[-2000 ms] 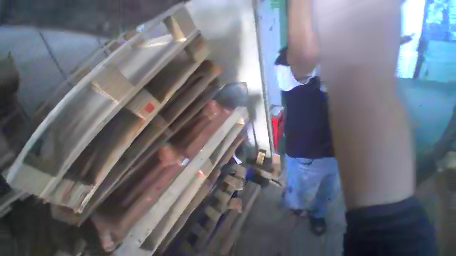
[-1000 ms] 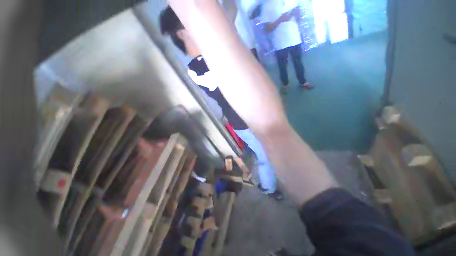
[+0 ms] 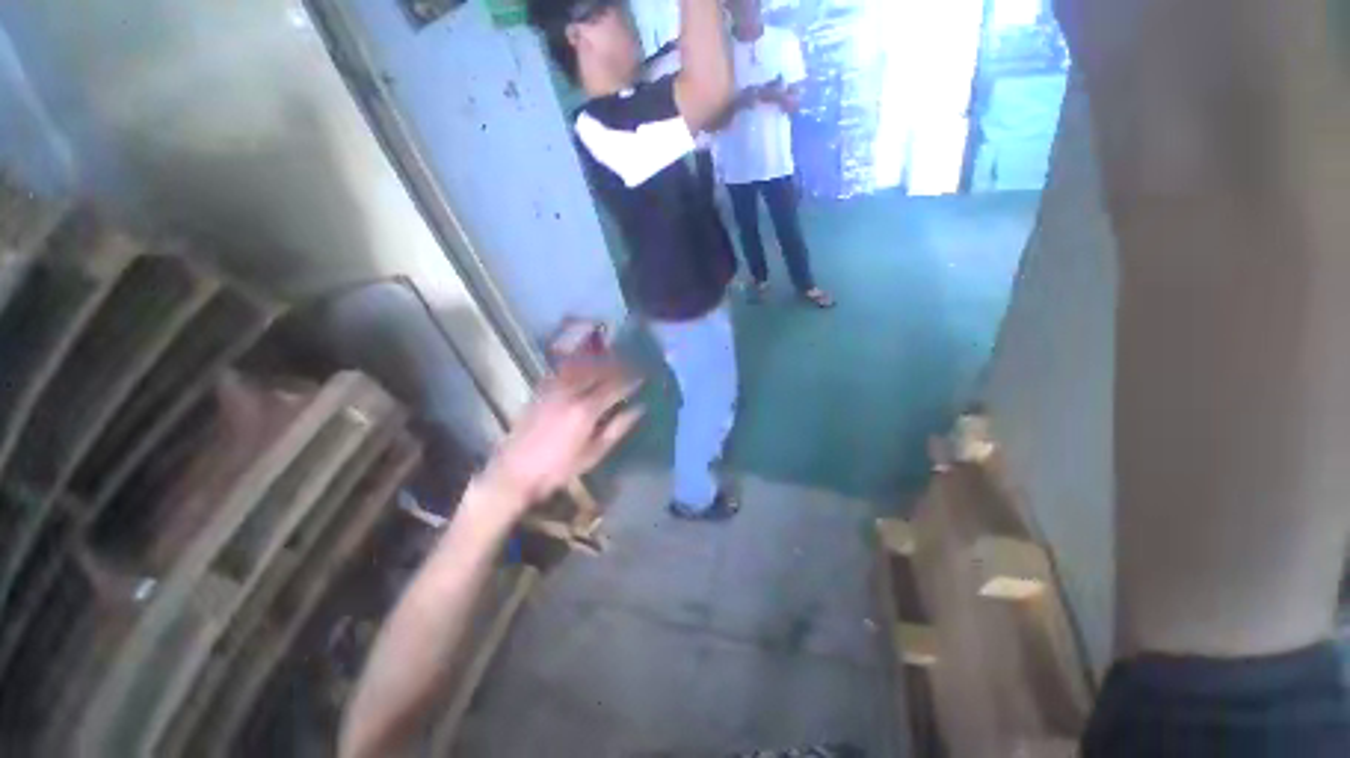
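My left hand (image 3: 570, 425) is in the middle of the view, slightly blurred, with its fingers apart and nothing in it. My left forearm rises from the lower edge. My right forearm runs up the right side; its hand is cut off by the top edge. A stack of wooden pallets (image 3: 281, 511) stands at the left, curved by the lens, left of my left hand and not touched by it. A reddish-brown layer (image 3: 185, 496) shows in the stack.
A person in a dark top with white sleeves (image 3: 674, 245) stands by the doorway with an arm raised. A second person in a white shirt (image 3: 763, 141) stands on the green floor (image 3: 903, 326). Wooden pallets (image 3: 977, 607) lean at the right wall. Small wood pieces lie by the door frame.
The view has turned right, so the stack sits further left. My left hand has come into view. The right forearm has moved from the middle to the right side.
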